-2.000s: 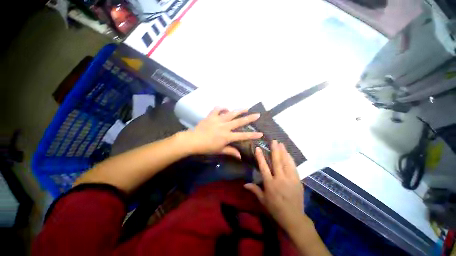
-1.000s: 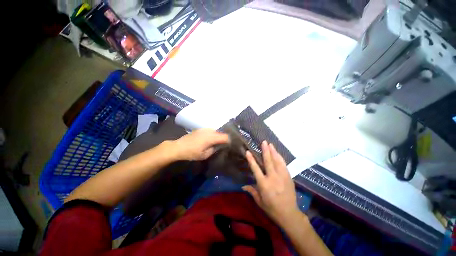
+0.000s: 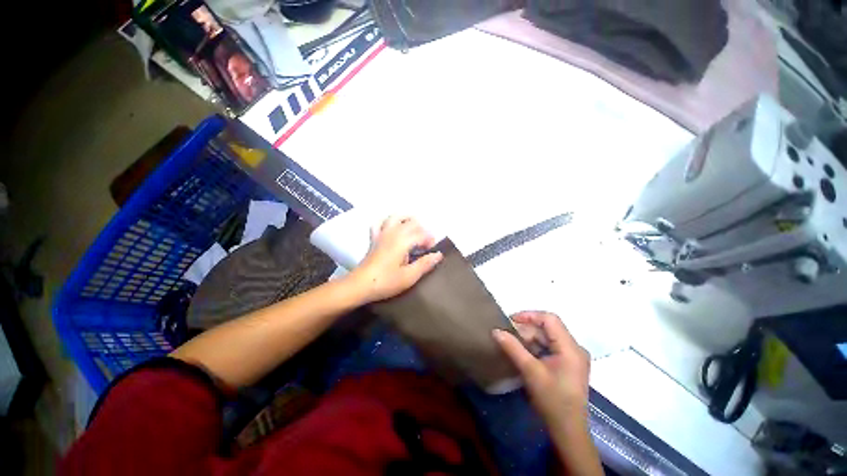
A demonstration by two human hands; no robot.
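A plain brown-grey cloth piece [image 3: 450, 316] hangs over the near table edge, held at its two far corners. My left hand [image 3: 397, 260] grips its left corner, thumb on top. My right hand [image 3: 548, 358] grips its right edge, thumb on top and fingers partly hidden behind it. White cloth [image 3: 345, 236] shows beside my left hand. A dark narrow strip [image 3: 522, 236] lies on the white table [image 3: 446, 121] beyond the piece.
A blue basket [image 3: 125, 251] with brown and white pieces stands at left. The sewing machine head [image 3: 734, 195] is at right, with black-handled scissors [image 3: 731, 379] below it. Dark cloth [image 3: 641, 33] lies on pink cloth at the far side. A ruler [image 3: 311, 193] marks the near edge.
The ribbed panel and its label-like marks, seen earlier under my hands, are covered by the plain brown-grey side. My left hand has moved from pressing flat to gripping a corner; my right hand now grips the edge.
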